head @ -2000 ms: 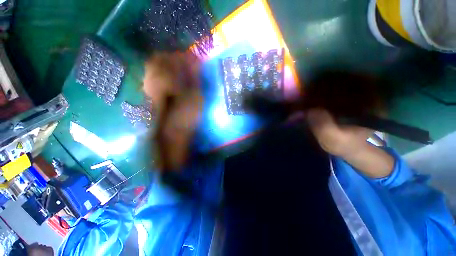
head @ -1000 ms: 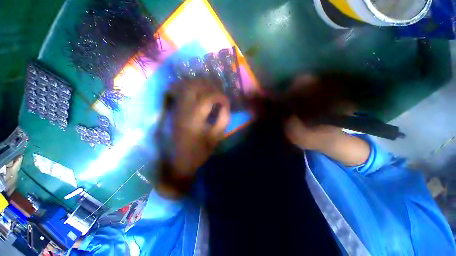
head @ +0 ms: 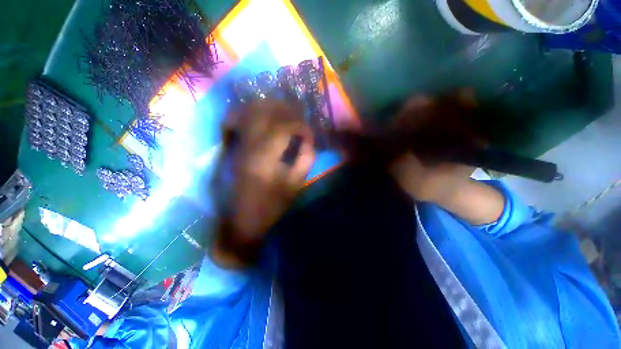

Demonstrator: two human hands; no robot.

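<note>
The component panel (head: 306, 80), a dark grid of silvery round parts, lies on the glaring orange-edged mat (head: 272, 31). My left hand (head: 262, 160) is blurred and covers the panel's near left part; a small dark thing shows at its fingers, but its grip is unclear. My right hand (head: 436, 153) is blurred and dark, right of the panel, holding a long black pen-like tool (head: 521, 165) whose rear end points right. The tool's tip is hidden in blur near the panel's right edge.
A spiky dark component pile (head: 146, 44) lies beyond the mat's left side. A second panel (head: 58, 127) and a small parts cluster (head: 124, 178) lie at left. A white label (head: 68, 228) lies nearer. A tub (head: 517, 13) stands at top right. A blue box (head: 71, 300) is at lower left.
Since two seconds ago, the view has shifted, so bench items sit further left. My left hand has moved from beside the panel to over its near left part. My right hand still holds the tool.
</note>
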